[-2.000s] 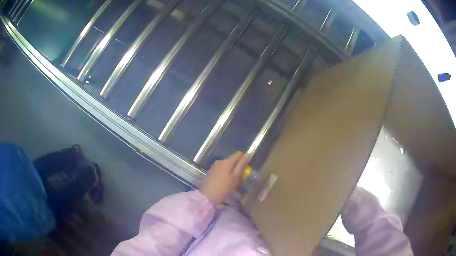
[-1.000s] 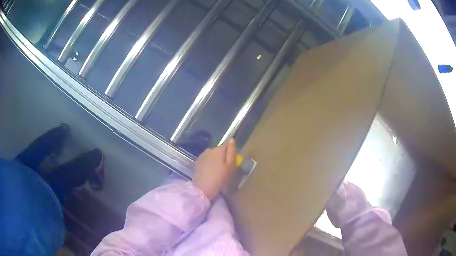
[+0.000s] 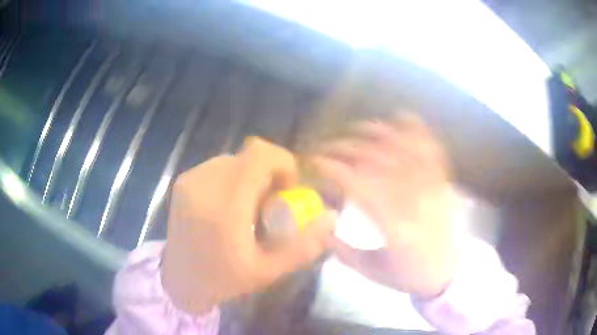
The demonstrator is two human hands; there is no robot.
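Note:
My left hand is closed around a small yellow and whitish hand stamp, just left of the picture's middle. My right hand is strongly blurred beside it on the right, fingers stretched toward the stamp. I cannot tell whether it holds anything or touches the stamp. Both hands are above the brown cardboard carton, which is blurred and partly hidden by them. A white wrapped panel unit shows inside the carton, below and between my hands.
The roller conveyor lies on the left, with its side rail running along the lower left. A bright white bench crosses the upper right. A black bin with a yellow tape roll is at the right edge.
My left hand has risen from the carton's outer side with the stamp. My right hand has left the carton's inside and moved up beside it. The view has shifted, showing the black bin.

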